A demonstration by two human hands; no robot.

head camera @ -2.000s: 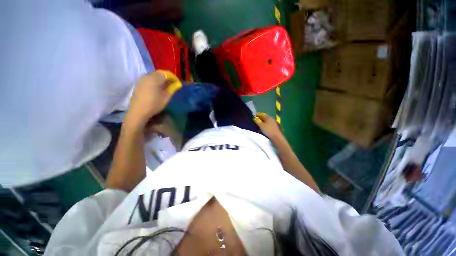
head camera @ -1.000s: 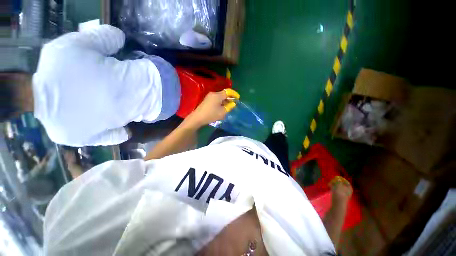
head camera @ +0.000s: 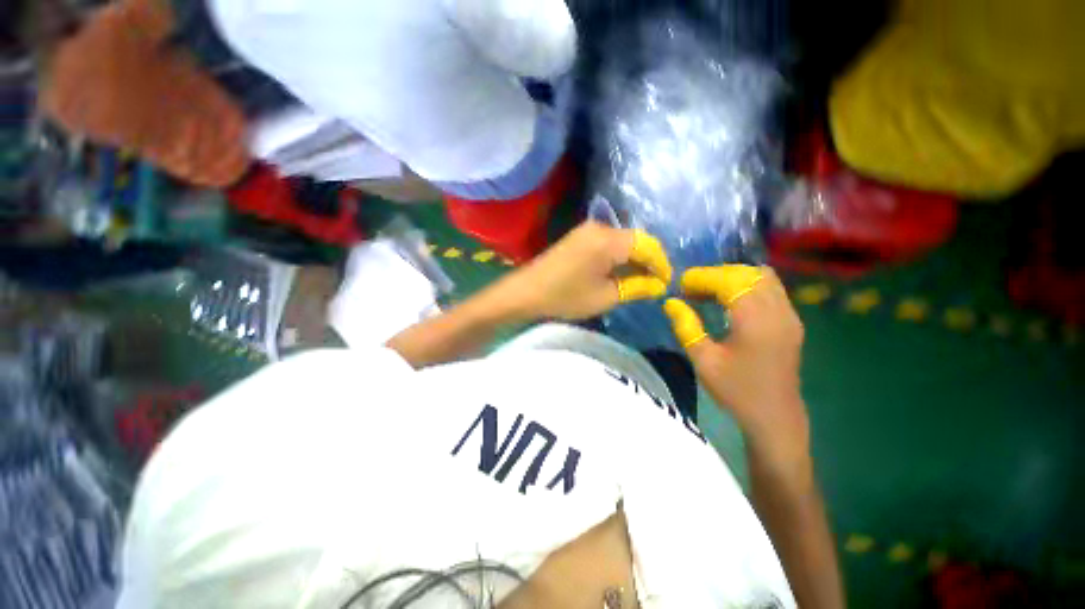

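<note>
My left hand (head camera: 601, 271), with yellow finger cots on its fingertips, reaches in from the left. Its thumb and finger are close together, with clear-blue film (head camera: 640, 321) at and below them. The pinch point itself is blurred. My right hand (head camera: 756, 345), also with yellow cots, faces it from the right, its fingertips almost touching the left ones. Its thumb and finger are apart, and I see nothing between them. Where the film's upper edge ends is unclear against the shiny heap behind.
A heap of crumpled clear film (head camera: 690, 149) lies beyond my hands. A person in white (head camera: 405, 83) sits at upper left on a red stool (head camera: 512, 220). A person in yellow (head camera: 952, 95) is at upper right by another red stool (head camera: 869, 226). Green floor (head camera: 916, 405) lies right.
The view has turned, bringing the film heap ahead and the person in yellow into view. My right hand has come up from the lower right to meet my left hand at the film.
</note>
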